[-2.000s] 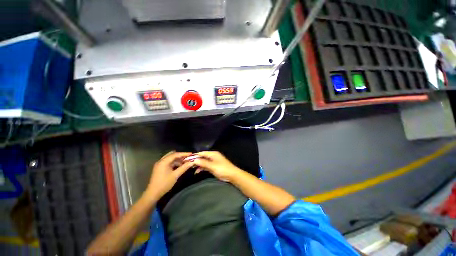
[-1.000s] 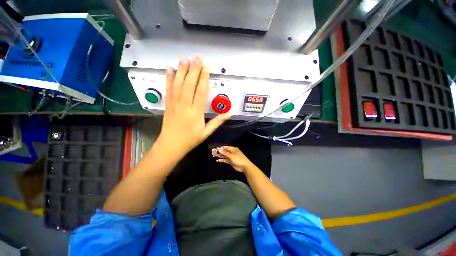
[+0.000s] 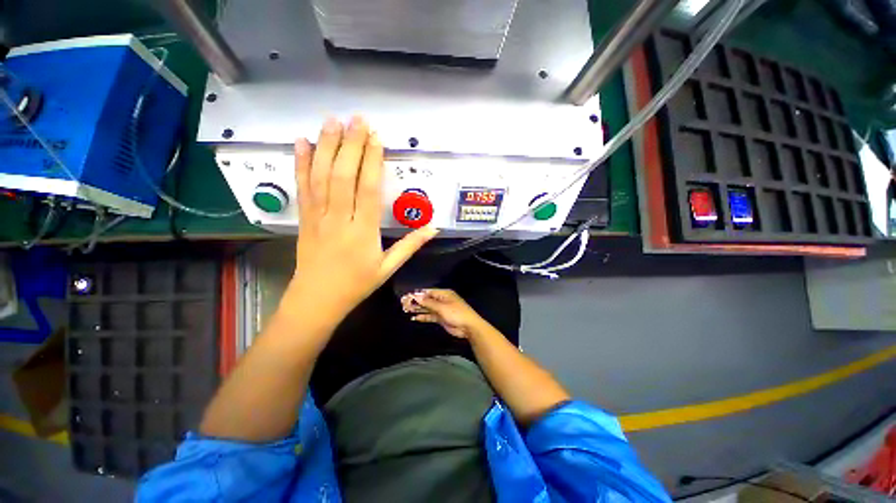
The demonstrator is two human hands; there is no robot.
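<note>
My left hand [image 3: 342,231] lies flat, fingers spread a little, over the front panel of the press machine [image 3: 393,128], covering the left timer. It holds nothing. My right hand [image 3: 442,308] is over my lap, fingertips together at a small, shiny thing [image 3: 415,301] that looks like a watch unit; it is blurred and mostly hidden by the fingers. The red emergency stop button [image 3: 413,207] is just right of my left hand. The right timer [image 3: 479,203] shows red digits. Green start buttons [image 3: 269,198] sit at both panel ends.
The black tray at right [image 3: 776,231] holds two lit units, red [image 3: 701,205] and blue [image 3: 740,206], above a red-pink tray [image 3: 644,147]. A lower black tray [image 3: 147,368] at left holds one unit [image 3: 82,285]. A blue power box [image 3: 74,118] stands left. Cables hang below the press.
My left hand went from my lap up to the press panel and stays there. My right hand stays over my lap. The lit units in the right tray changed colour. The camera view shifted.
</note>
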